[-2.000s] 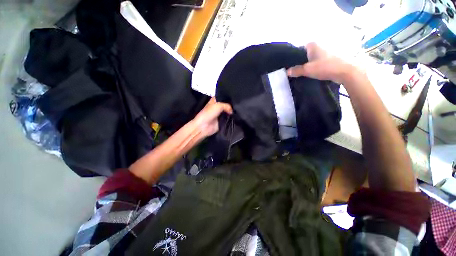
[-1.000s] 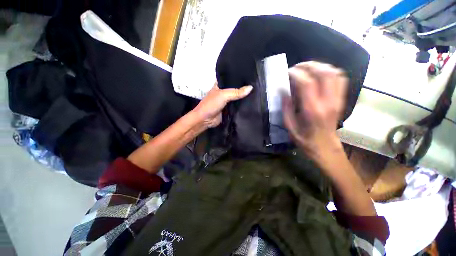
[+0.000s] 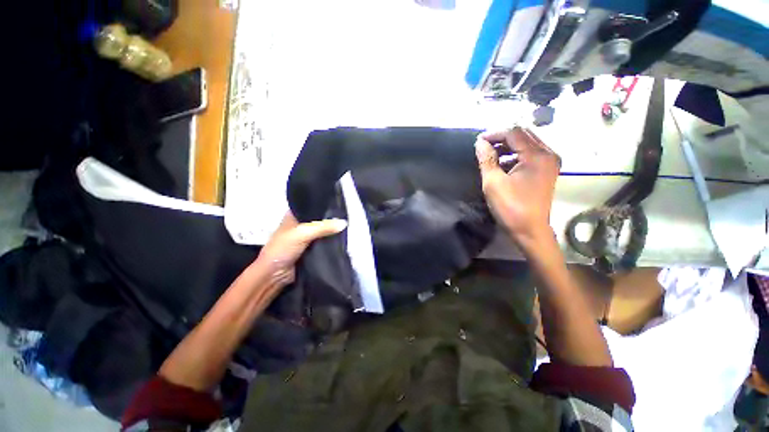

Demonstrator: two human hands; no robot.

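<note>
A black garment panel (image 3: 388,152) lies partly on the white table in front of me and hangs toward my lap. A narrow white interfacing strip (image 3: 361,245) runs down it, with shinier black pocketing (image 3: 430,232) to its right. My left hand (image 3: 297,240) holds the panel's left side, thumb on top just left of the strip, fingers hidden beneath. My right hand (image 3: 518,173) is at the panel's upper right corner, with thumb and index finger pinched together. Whether cloth or thread is between those fingertips cannot be told.
The sewing machine (image 3: 615,42) stands at the upper right. Shears (image 3: 628,198) and a small red item (image 3: 620,97) lie below it. Black cut pieces (image 3: 160,261) are at left. A phone (image 3: 183,93) and yellowish bottle (image 3: 133,52) sit on the wooden edge. White cloth (image 3: 687,354) is heaped at right.
The panel has moved left and lower in view, and the strip looks narrower. My right hand has gone from beside the strip to the panel's upper right corner. More of the machine shows.
</note>
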